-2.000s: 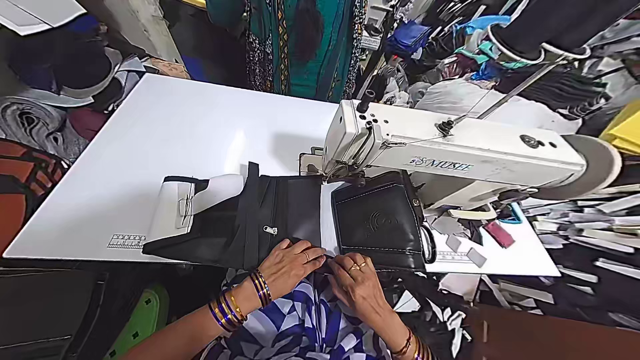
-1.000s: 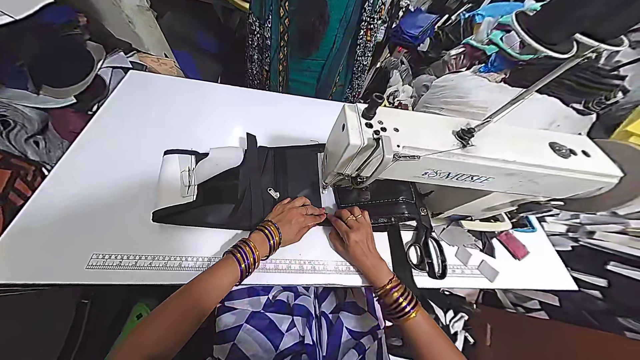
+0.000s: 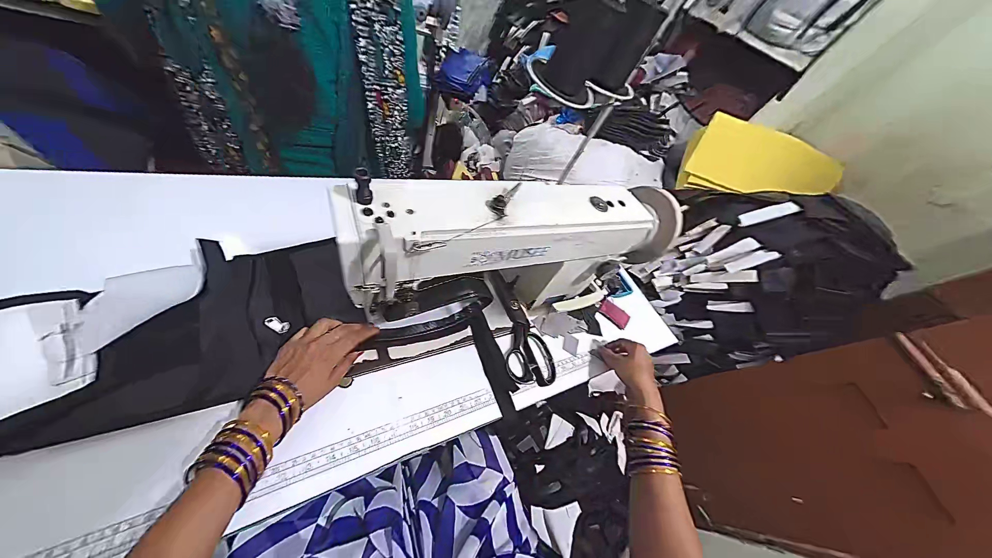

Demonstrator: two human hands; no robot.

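My left hand (image 3: 322, 360) lies flat on the right end of a black fabric piece (image 3: 225, 325), beside the needle area of a white sewing machine (image 3: 496, 232). A zipper pull (image 3: 276, 324) shows on the black fabric, and white material (image 3: 147, 298) lies at its left end. A black glossy piece (image 3: 434, 324) curves from under the machine head. At the table's right edge my right hand (image 3: 629, 363) has its fingertips together near small grey scraps (image 3: 572, 342); whether they pinch one is unclear. Black-handled scissors (image 3: 530, 356) lie between the hands.
A measuring scale (image 3: 372, 442) runs along the front edge of the white table (image 3: 186, 209). Pink (image 3: 614, 313) and blue (image 3: 622, 284) small items lie by the machine base. Yellow sheets (image 3: 756, 159) and heaped dark cloth with white strips (image 3: 744, 263) are at right. A person in green clothing (image 3: 310, 93) is behind.
My right hand has left the work near the needle and moved right to the table's edge. My left hand remains on the black fabric. The view has swung to the right.
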